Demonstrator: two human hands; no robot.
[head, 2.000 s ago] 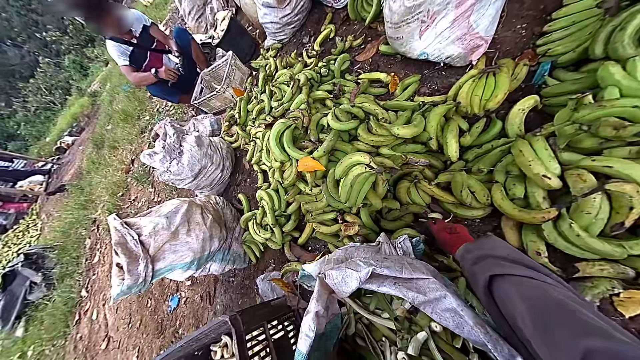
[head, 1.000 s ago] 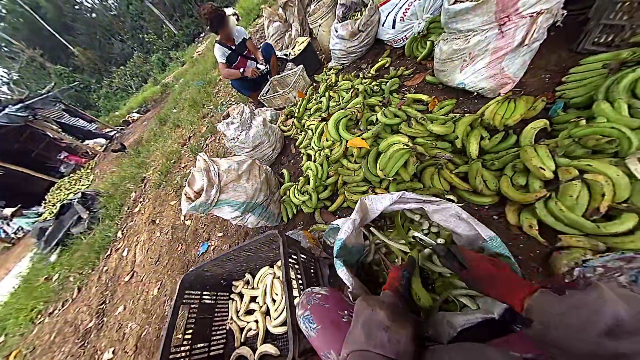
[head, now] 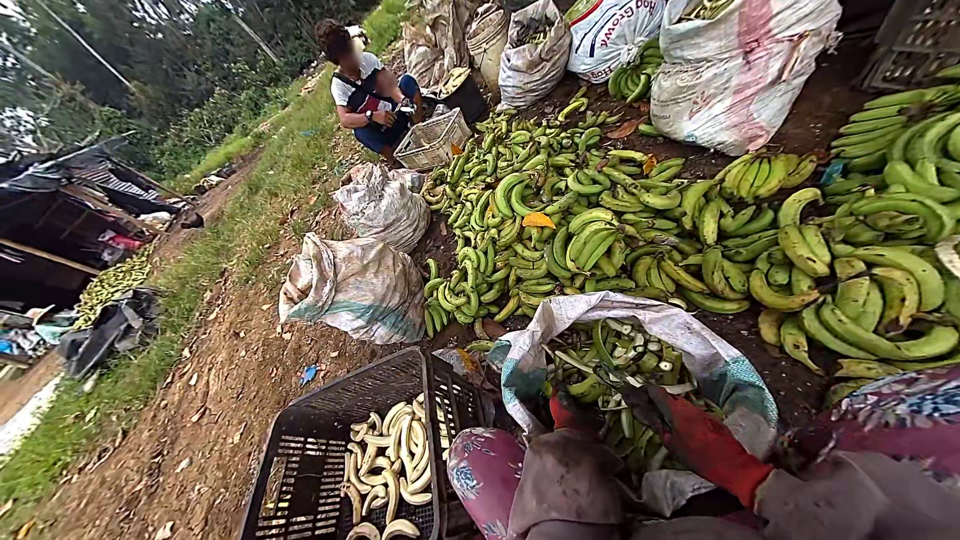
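Observation:
Both my hands are in red gloves with dark, dirty fingers, over an open white woven sack (head: pixel 551 319) full of green plantain peels (head: pixel 664 364). My left hand (head: pixel 574 412) is at the sack's near left part, by a green plantain (head: pixel 585 388), its fingers partly hidden. My right hand (head: pixel 675 420) reaches in from the right, fingers bent around something dark and thin that I cannot make out. Left of the sack, a black plastic crate (head: pixel 300 442) holds peeled plantains (head: pixel 390 450). Beyond the sack spreads a large heap of green plantains (head: pixel 592 240).
Two tied woven sacks (head: pixel 367 289) stand left of the heap. Farther back, a person (head: pixel 375 97) crouches beside a pale plastic crate (head: pixel 435 140). More filled sacks (head: pixel 742 75) line the far side. Large plantain bunches (head: pixel 885 300) lie close on the right. A grassy dirt slope runs along the left.
My right hand, at the plantain heap two seconds ago, is now over the peel sack. My left hand has come into view there too. The view has shifted, showing more of the crate.

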